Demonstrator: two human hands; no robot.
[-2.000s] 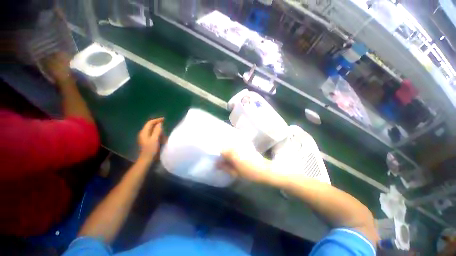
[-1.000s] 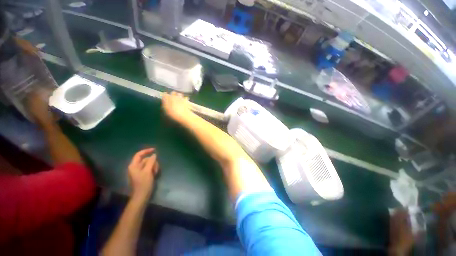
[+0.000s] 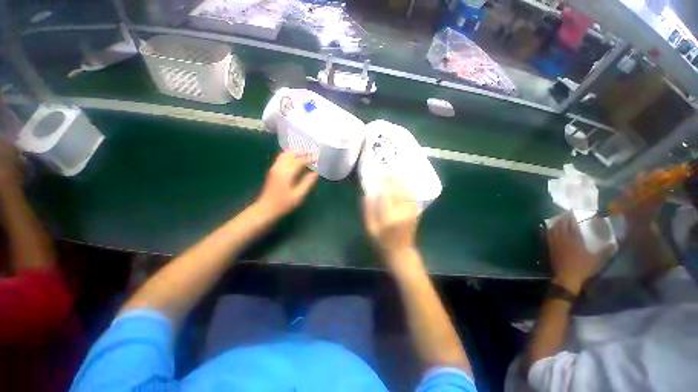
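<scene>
Two white slotted housings lie side by side on the green belt in front of me. The left housing [image 3: 325, 138] has a bright blue part on its upper face and slots on its near side. My left hand [image 3: 289, 182] is at its near edge, fingers spread and touching or just beside the slots. The right housing [image 3: 402, 162] has small dark marks on top. My right hand [image 3: 392, 214] is blurred over its near end; whether it grips the housing is unclear.
A white shell [image 3: 191, 70] lies on the belt's far side. A boxy fan housing [image 3: 60, 138] is at the left, near a person in red. A white bracket [image 3: 346, 78] and oval cover [image 3: 440, 106] are beyond. At right, another person's hands hold a white part [image 3: 595, 230].
The view has turned to the right. My right hand has come back from the far side to the right housing, which has turned. My left hand has moved up to the left housing.
</scene>
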